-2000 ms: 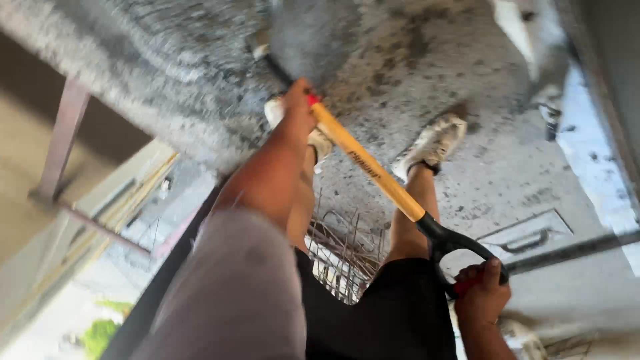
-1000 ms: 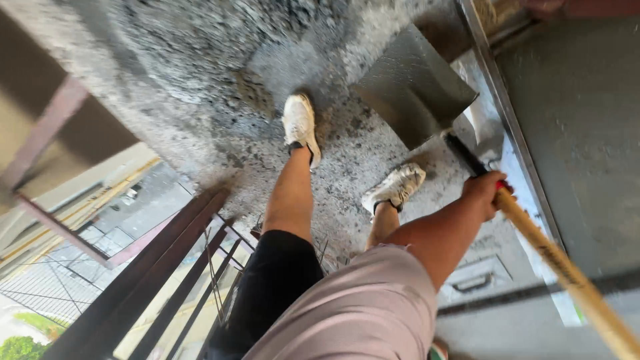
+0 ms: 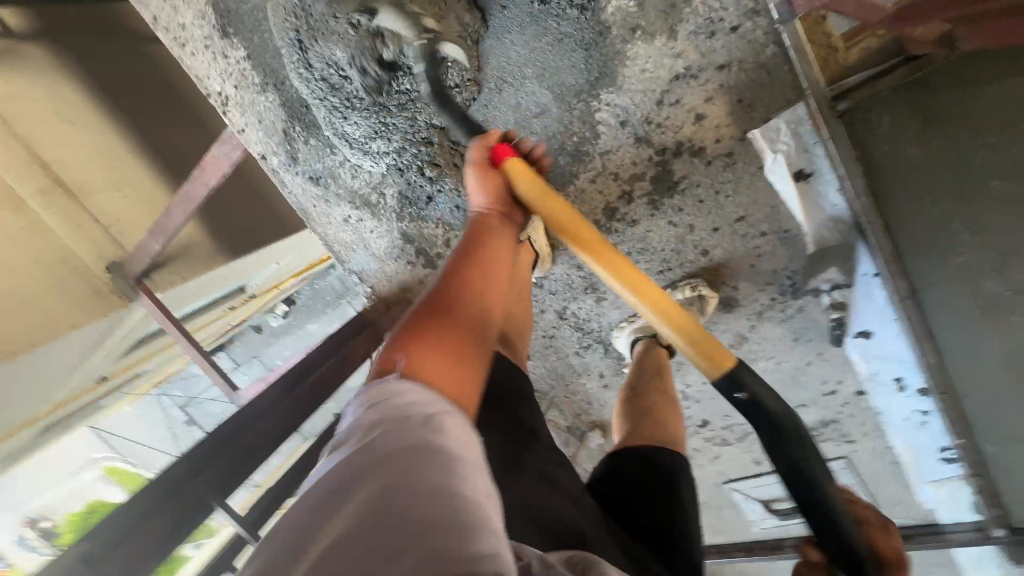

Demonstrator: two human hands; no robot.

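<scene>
My left hand (image 3: 504,176) is closed round the upper end of a shovel (image 3: 624,268), by the red collar between its black socket and the yellow shaft. Down at the lower right, my right hand (image 3: 864,532) grips the black handle end, partly cut off by the frame edge. The shovel's head lies at the top left in a heap of wet grey mortar (image 3: 344,104); it is blurred and mostly hidden there. The shaft slants across the view above my shoes (image 3: 624,332).
Steel railing (image 3: 216,440) runs at left, beyond the floor edge, with a lower level visible below. At right, a metal-edged frame (image 3: 888,256) borders a smooth grey surface (image 3: 952,224). A small trowel-like tool (image 3: 834,300) and a flat float (image 3: 780,504) lie near it.
The shovel has swung from the right, where its bare blade showed one second ago, to the mortar heap at left. My left hand moved left with it. My right hand has come back into view.
</scene>
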